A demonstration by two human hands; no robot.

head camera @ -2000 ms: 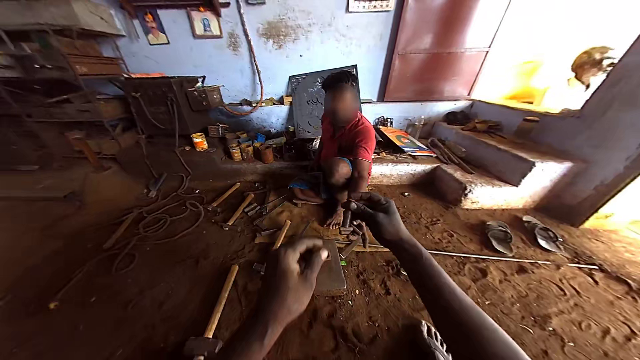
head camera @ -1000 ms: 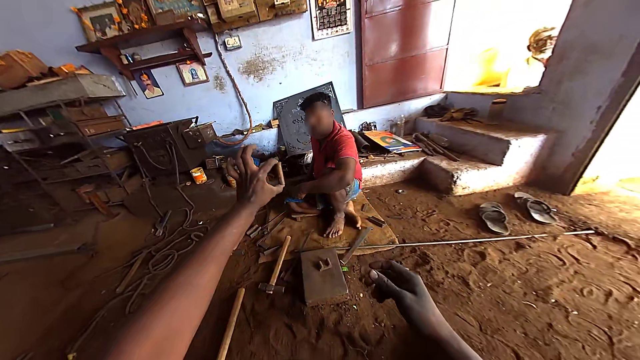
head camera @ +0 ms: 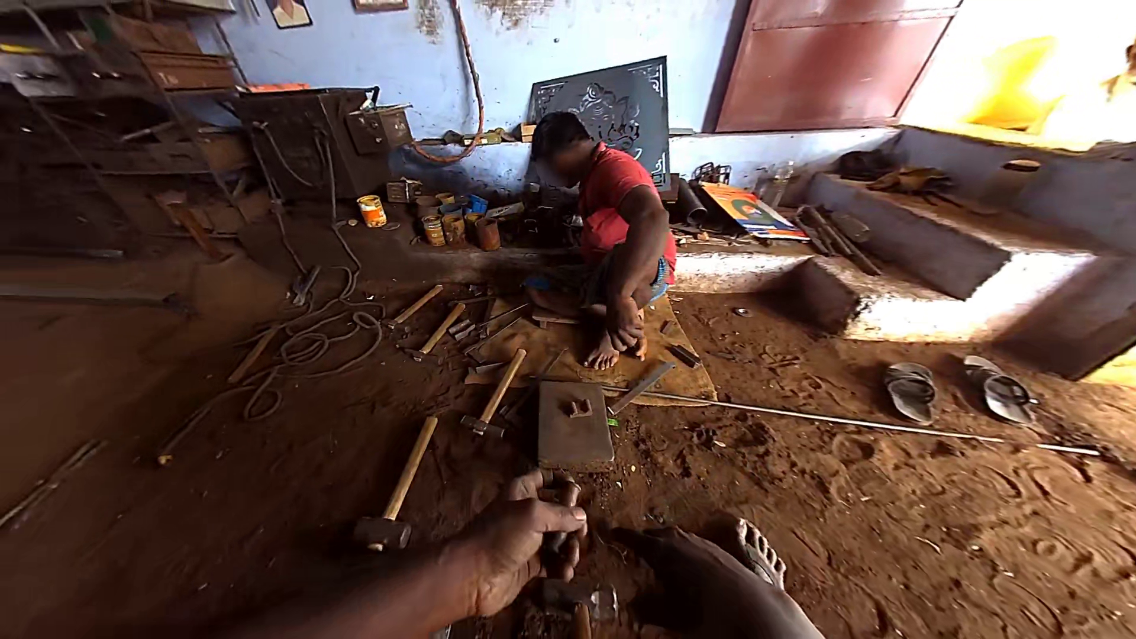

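Note:
Near the bottom centre, my left hand (head camera: pixel 528 537) is closed around a short metal piece (head camera: pixel 568 497) with a rounded top, perhaps a punch. My right hand (head camera: pixel 688 568) is beside it in shadow; its fingers point left, and whether it holds anything is unclear. Just below the left hand lies a hammer head (head camera: pixel 577 599) with its handle toward me. Beyond my hands sits a flat steel block (head camera: pixel 575 444) with a small rusty metal piece (head camera: pixel 579 408) on top. Left of the block are a hammer (head camera: pixel 501 390) and a sledgehammer (head camera: pixel 408 470), both with wooden handles.
A person in a red shirt (head camera: pixel 612 186) sits beyond the block on a worn mat (head camera: pixel 692 377). A long metal rod (head camera: pixel 825 417) runs right toward sandals (head camera: pixel 911 390). Coiled rope (head camera: pixel 311 346) and several hammers lie left. Concrete steps (head camera: pixel 941 293) stand right.
My left hand, raised in front of the wall a second ago, is now low, near my right hand. The seated person has bent down and reaches toward their feet.

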